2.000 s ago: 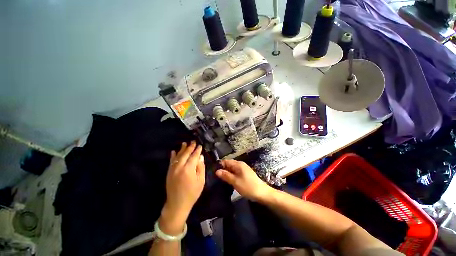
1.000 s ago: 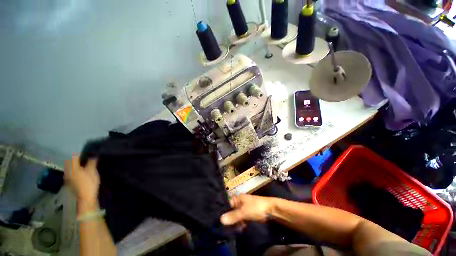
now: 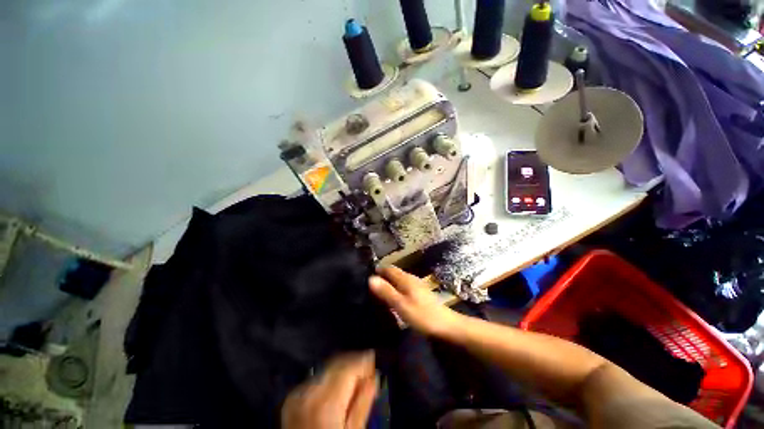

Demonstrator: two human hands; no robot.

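Black fabric (image 3: 243, 310) lies in a soft heap left of the lint-covered overlock machine (image 3: 394, 142), its edge reaching the presser foot area (image 3: 356, 230). My right hand (image 3: 415, 303) is at the machine's front corner, fingertips and thumb holding the fabric's right edge. My left hand (image 3: 333, 394) is blurred and low over the front of the fabric, cut off by the bottom edge of the picture. Its fingers look curled, but whether they grip cloth is unclear. The fabric hides the needle area's lower part.
A smartphone (image 3: 528, 184) lies right of the machine. Black thread cones (image 3: 363, 57) and a beige disc (image 3: 611, 134) stand behind and right. Lint (image 3: 461, 276) hangs at the table edge. A red basket (image 3: 544, 306) holding black pieces is lower right; purple fabric (image 3: 662, 109) is upper right.
The fabric, lifted and spread a second ago, now lies lower beside the machine. My left hand has moved from far left to bottom centre. My right hand has moved up toward the presser foot.
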